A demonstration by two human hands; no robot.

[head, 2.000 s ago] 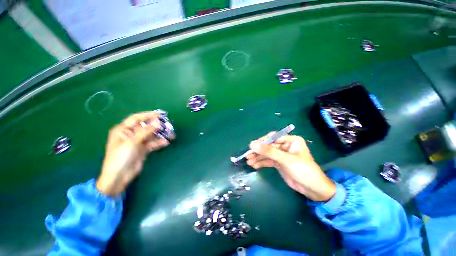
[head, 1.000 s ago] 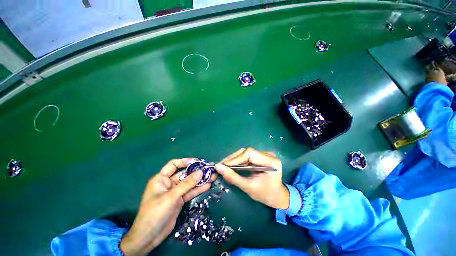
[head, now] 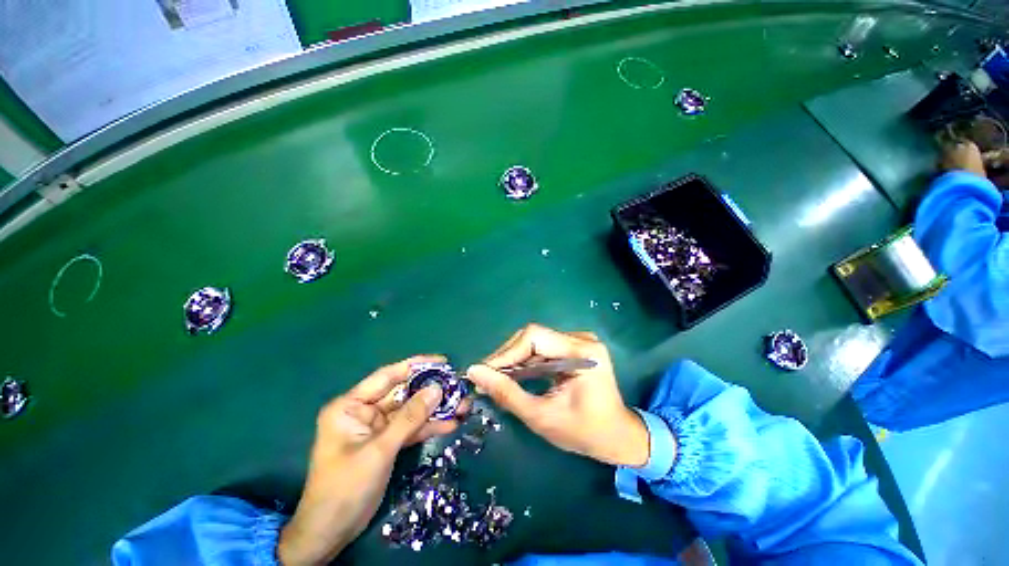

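Note:
My left hand [head: 360,448] holds a round unit [head: 438,389], a dark and silver disc with an open centre, between thumb and fingers. My right hand [head: 559,396] holds slim tweezers [head: 564,365] like a pen, their tip close to the right edge of the unit. Whether the tip touches the unit or grips a part is too small to tell. A loose pile of small shiny metal parts [head: 443,509] lies on the dark green bench just below my left hand.
Round units [head: 310,260] are spaced along the green belt [head: 443,221] beyond my hands. A black parts bin [head: 736,271] with shiny bits stands to the right. Another unit [head: 787,349], a silvery reel [head: 891,273] and a neighbour's blue sleeve [head: 963,238] are at the right.
My left hand has brought the unit in from the upper left to above the pile, and the tweezers have met it there. Over the last second the belt units moved left; my hands barely moved.

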